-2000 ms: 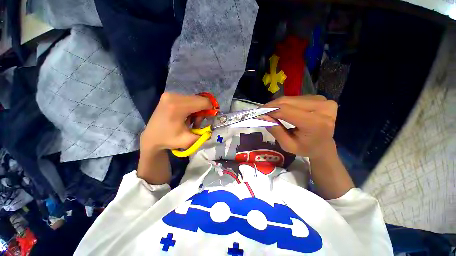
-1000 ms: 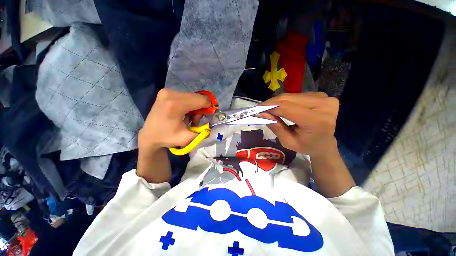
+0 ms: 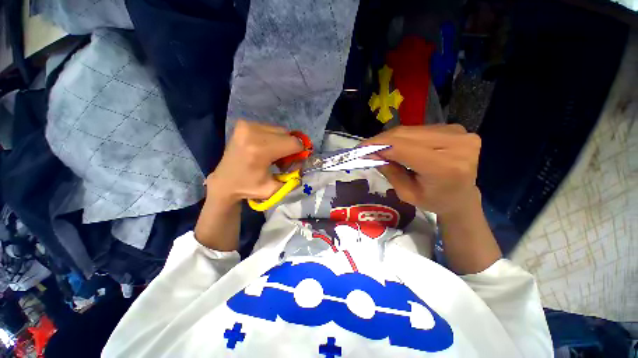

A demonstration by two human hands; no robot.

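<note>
My left hand (image 3: 253, 162) is closed around the scissors (image 3: 337, 160), with fingers in the red-orange and yellow handle loops. The silver blades point right and are slightly apart. My right hand (image 3: 435, 166) is at the blade tips, with thumb and fingers pinched close together. Whether a thread end or a small scrap is between those fingertips is too small to tell. Both hands are bare and held in front of the worn white shirt (image 3: 392, 294).
Grey quilted panels (image 3: 115, 126) and dark cloth (image 3: 189, 63) lie heaped at the left. A grey strip (image 3: 294, 66) hangs beyond my left hand. Red cloth (image 3: 411, 77) with a yellow cross shape (image 3: 385, 96) is beyond my right hand. A pale patterned surface (image 3: 587, 238) is at the right.
My left hand and the scissors have shifted slightly right, and the blades are less far apart than before. My right hand stays at the tips, moved very slightly right.
</note>
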